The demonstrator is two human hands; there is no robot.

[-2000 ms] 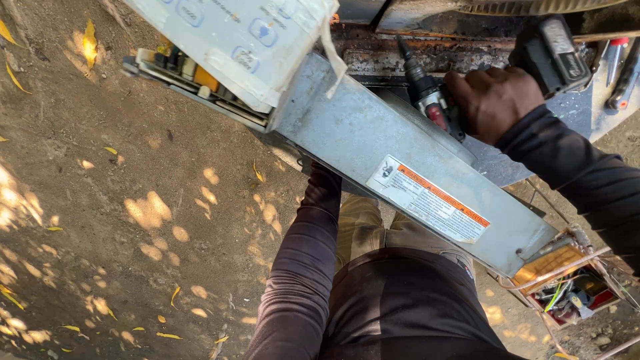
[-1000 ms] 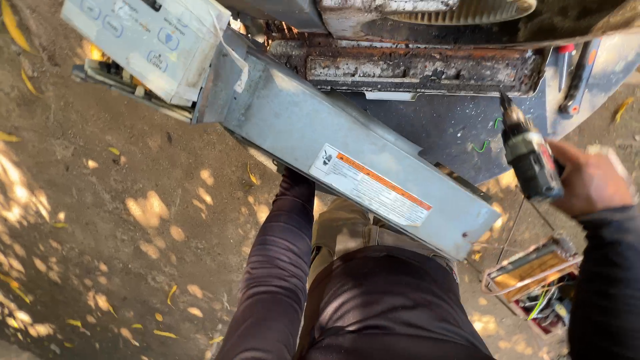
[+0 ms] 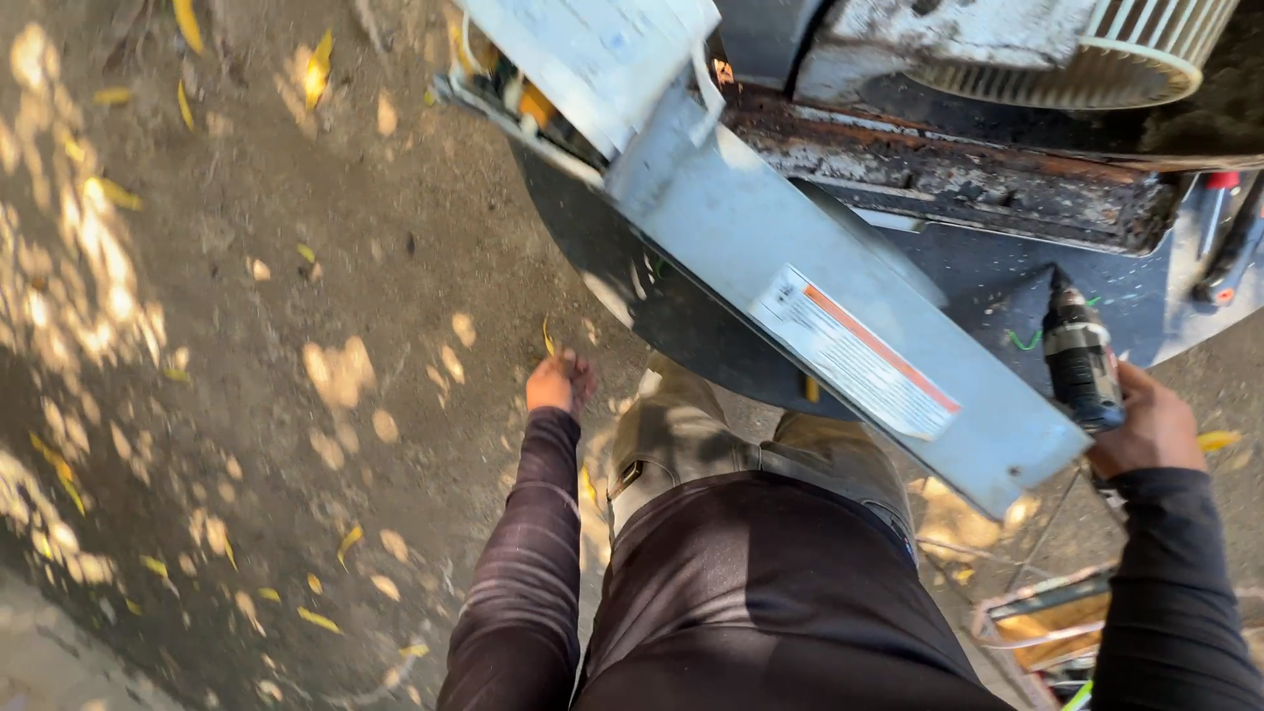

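A cordless drill [image 3: 1080, 351] is gripped in my right hand [image 3: 1153, 425], its dark tip pointing toward the rusty unit. My left hand [image 3: 561, 382] hangs beside my thigh over the dirt ground, fingers loosely curled; whether it holds anything cannot be told. Between the hands, a long grey sheet-metal panel [image 3: 731, 217] with a warning label [image 3: 854, 351] lies slanted over a round dark tabletop [image 3: 652, 306]. A worn control panel [image 3: 602, 59] joins its upper left end, with wiring beneath. Beyond it stands a rusty metal base [image 3: 948, 178] below a white blower wheel [image 3: 1076, 79].
A red-ended screwdriver [image 3: 1213, 212] and a dark-handled tool [image 3: 1234, 252] lie at the table's right. A tool box [image 3: 1052, 632] with assorted items stands low at the right. Yellow leaves [image 3: 318, 69] dot the dirt ground.
My left hand, hidden beneath the grey panel before, now shows to its left, away from it. My right hand has brought the drill from above the panel to its right end.
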